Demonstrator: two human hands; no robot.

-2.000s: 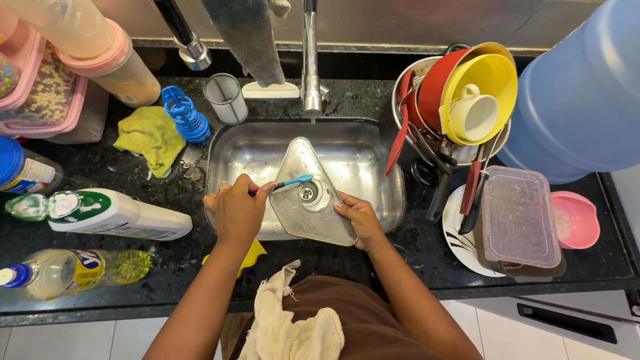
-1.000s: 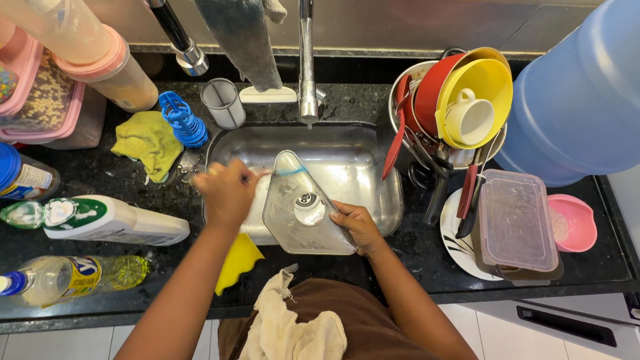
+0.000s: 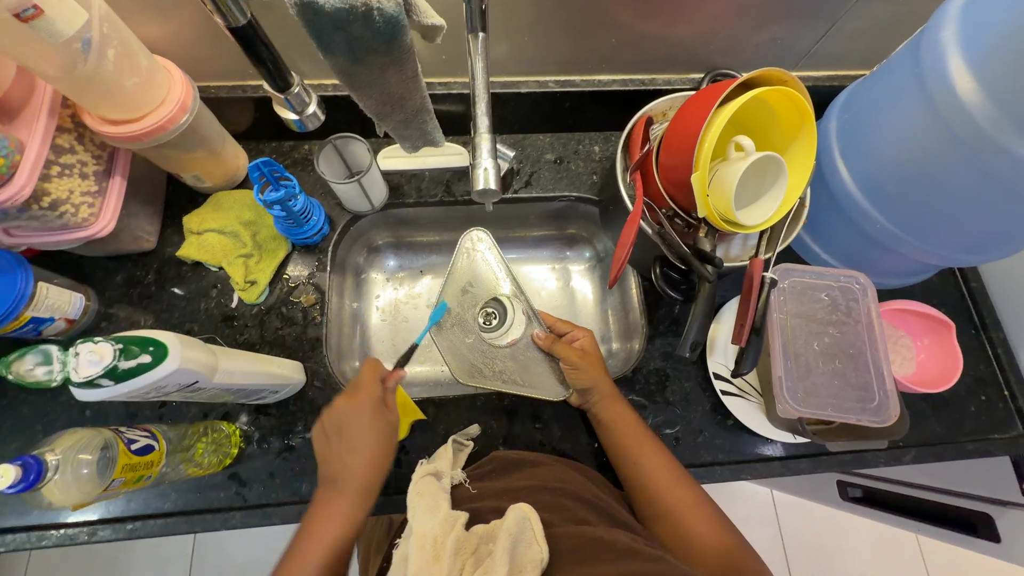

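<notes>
My left hand [image 3: 356,424] is closed around the dark handle of a toothbrush [image 3: 422,332]; its blue head is at the left edge of a metal mesh filter panel [image 3: 472,360]. That panel, roughly triangular with a round hole showing the drain behind it, is held by its right edge in my right hand [image 3: 578,360]. Both are over the stainless steel sink [image 3: 592,240]. A chrome faucet [image 3: 485,160] hangs above the sink's back edge, with a drop at its spout. Part of a yellow item [image 3: 410,414] shows beside my left hand.
Left of the sink lie a yellow-green cloth [image 3: 236,240], a blue plastic basket part [image 3: 290,204], a mesh cylinder [image 3: 352,174] and bottles [image 3: 192,368]. On the right stand piled bowls [image 3: 680,152], a plate [image 3: 732,392], a plastic container [image 3: 832,344] and a large blue water jug [image 3: 920,152].
My left hand and the toothbrush have moved down from the panel's upper part to its left edge. My right hand still holds the panel, which has turned somewhat.
</notes>
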